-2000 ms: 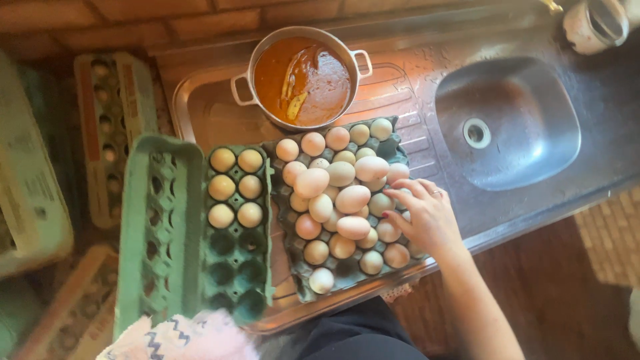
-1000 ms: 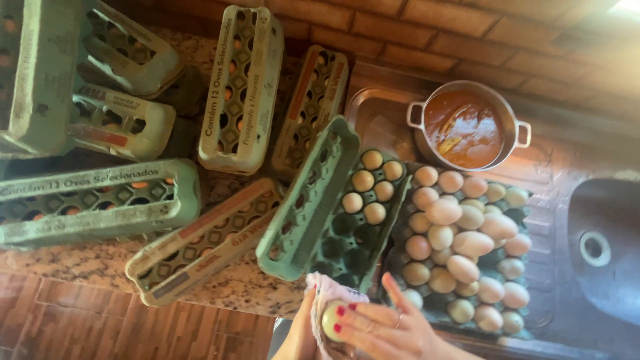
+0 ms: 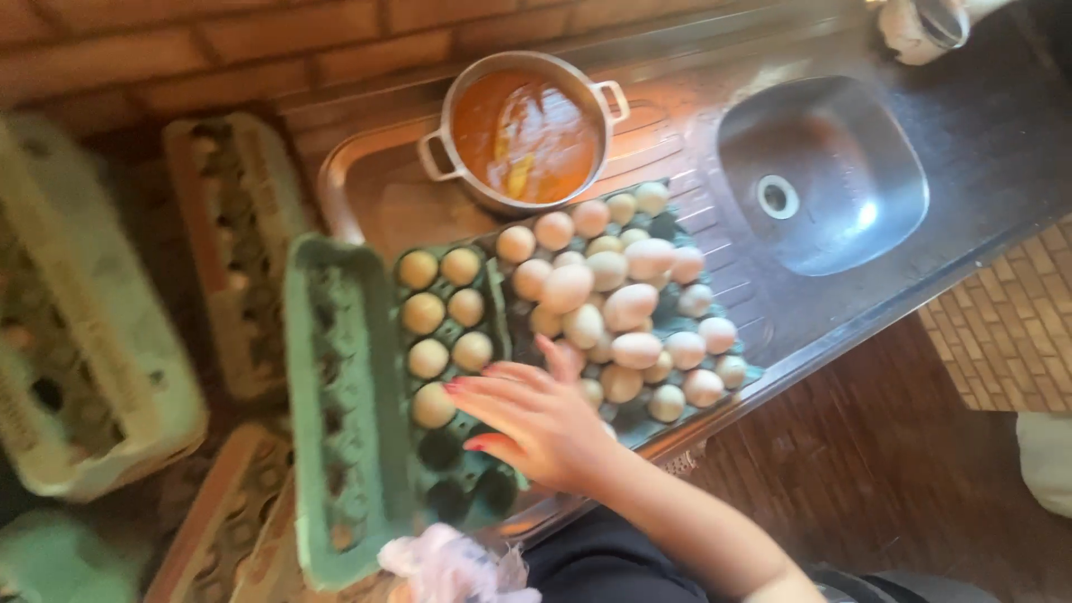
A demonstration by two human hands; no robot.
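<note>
My right hand (image 3: 536, 414) reaches over the green egg carton (image 3: 335, 402), fingers spread, its fingertips beside the lowest pale egg (image 3: 433, 405) in the left row. Several other eggs fill the cups above it; the lower cups show dark. Right of the carton, a green egg tray (image 3: 662, 423) holds many cream, pinkish and pale green eggs, some piled on top. A bunched pale pink cloth (image 3: 456, 565) is held up at the bottom edge; my left hand is almost wholly hidden behind it or below the frame.
A two-handled metal pot (image 3: 528, 126) of orange-brown liquid stands on the steel drainboard behind the tray. The sink basin (image 3: 825, 176) lies to the right. Several closed egg cartons (image 3: 239, 260) crowd the left side. A whitish container (image 3: 921, 29) sits at the back right.
A second ago my right hand was at the cloth with an egg; now it is over the carton, apart from the cloth. The carton holds one more egg. The view has swung right.
</note>
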